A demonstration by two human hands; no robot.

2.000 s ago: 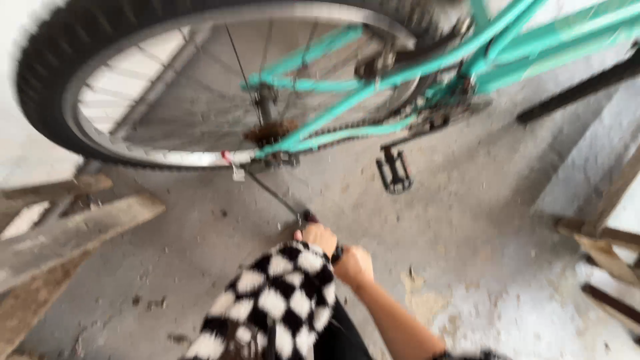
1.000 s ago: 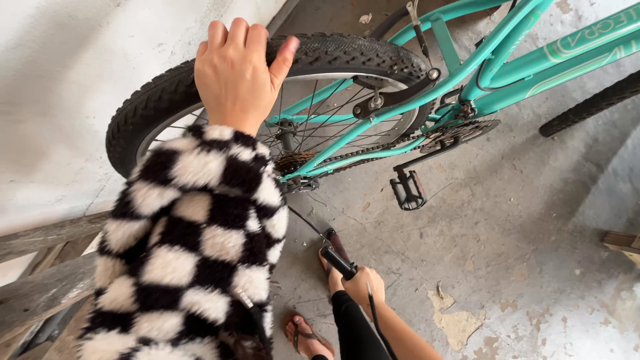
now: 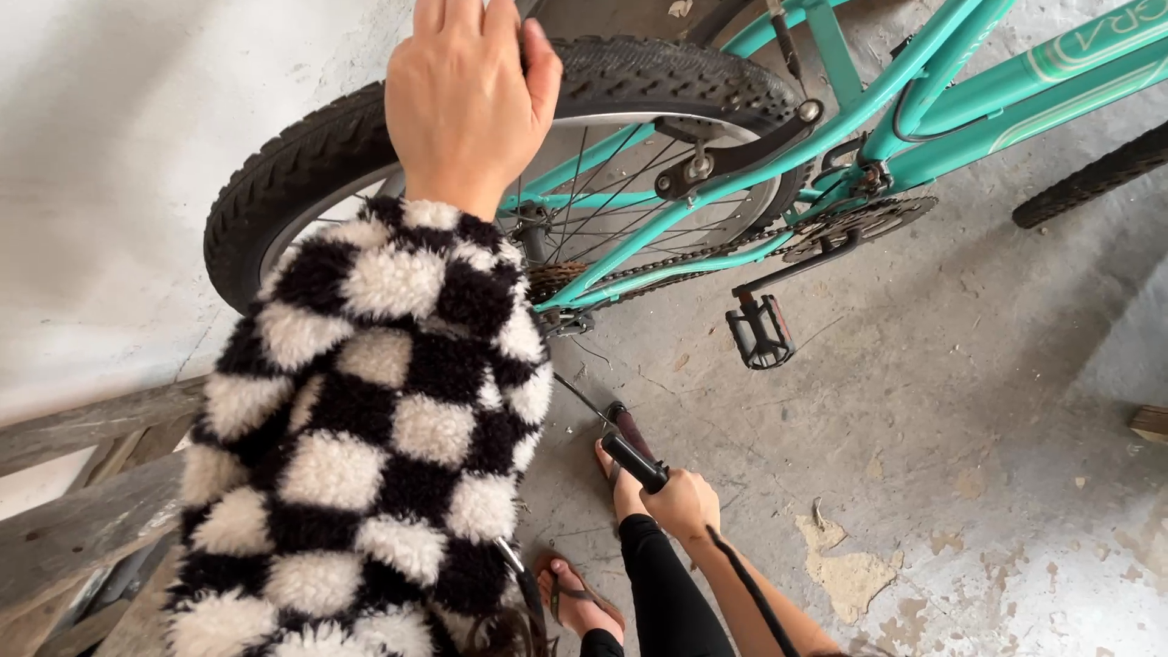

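My left hand (image 3: 470, 100), in a black-and-white checkered fuzzy sleeve, lies back up over the rear bicycle tyre (image 3: 630, 73), its thumb apart; contact under the palm is hidden. Below right, my right hand (image 3: 684, 502) is closed around the black handle (image 3: 636, 462) of what looks like a bicycle pump. A dark red tube (image 3: 630, 431) shows behind the handle, and a thin black hose (image 3: 580, 395) runs from it up toward the wheel, partly hidden by the sleeve. The turquoise bicycle frame (image 3: 680, 205) stands to the right of my left hand.
A pedal (image 3: 760, 333) juts out over the concrete floor. Wooden boards (image 3: 100, 525) stand at lower left beside a white wall (image 3: 137, 182). My sandaled foot (image 3: 575, 598) is near the bottom. The other tyre (image 3: 1095, 178) and a wood piece (image 3: 1150, 422) are at the right.
Two seconds ago both my hands were together at the pump. My left hand has since let go and moved up to the rear tyre; my right hand remains on the handle.
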